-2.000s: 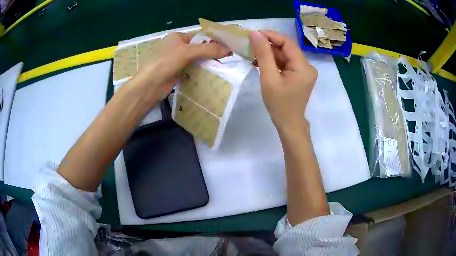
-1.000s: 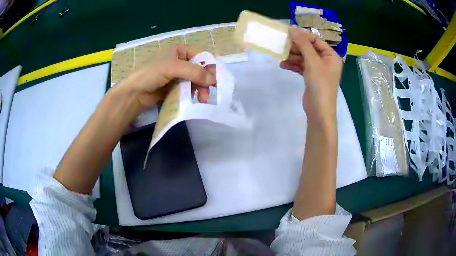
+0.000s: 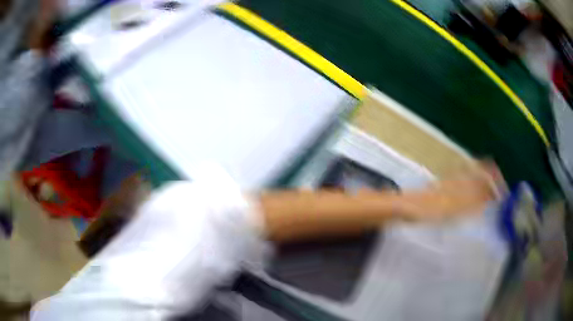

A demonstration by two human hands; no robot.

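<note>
The whole view is strongly blurred. My left hand (image 3: pixel 462 195) reaches right across the white foam mat (image 3: pixel 433 276); its fingers are smeared, and I cannot tell whether it holds anything. My right hand cannot be made out. The black housing (image 3: pixel 330 266) lies on the mat, partly under my left forearm. The tan adhesive sheet (image 3: pixel 402 135) lies along the mat's far edge. A small dark object (image 3: pixel 358 174) lies between the sheet and my forearm. The blue parts bin (image 3: pixel 510 216) shows as a smear just beyond my left hand.
A second white mat (image 3: pixel 226 94) lies to the left on the green bench (image 3: pixel 320 37), beside a yellow line (image 3: pixel 295 47). A red object (image 3: pixel 69 182) is below the bench at left. Part of a person (image 3: pixel 25 106) is at the left edge.
The view has swung left and tilted. The neighbouring mat is now near the middle top. The peeled piece and the sheet held earlier can no longer be made out.
</note>
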